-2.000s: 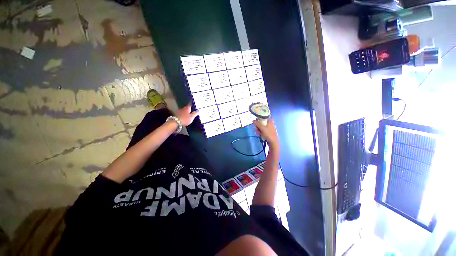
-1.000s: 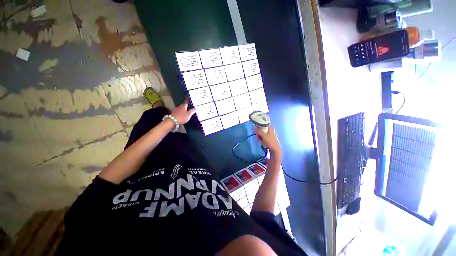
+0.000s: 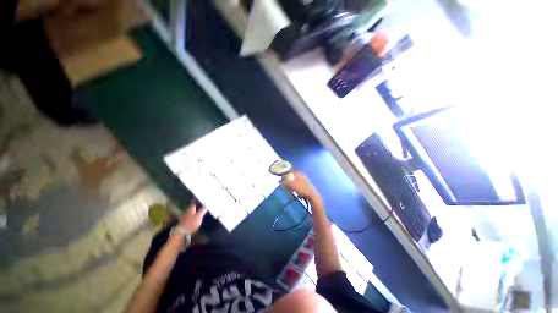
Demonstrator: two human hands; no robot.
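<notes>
A block of small white-faced product boxes (image 3: 223, 168) lies in a tight grid on the dark green bench. My left hand (image 3: 193, 219) is at the block's near left edge, fingers against its side; blur hides whether it grips. My right hand (image 3: 301, 186) holds the handheld barcode scanner (image 3: 281, 167) by its handle, with the pale head over the block's right edge. The black scanner cable (image 3: 289, 230) loops below my right hand. A second group of boxes (image 3: 299, 267) with red and white faces lies partly behind my right forearm.
The raised white desk at the right holds a keyboard (image 3: 393, 183), a mouse (image 3: 434, 229), a monitor (image 3: 456, 159) and an upright black handheld device (image 3: 353, 73). White paper (image 3: 262, 27) hangs at the desk's far end. At the upper left are a blurred brown carton (image 3: 101, 58) and a dark-clothed person (image 3: 46, 79).
The view has turned and blurred, bringing the carton and the person into sight at the upper left. My right hand still holds the scanner and my left hand stays by the block.
</notes>
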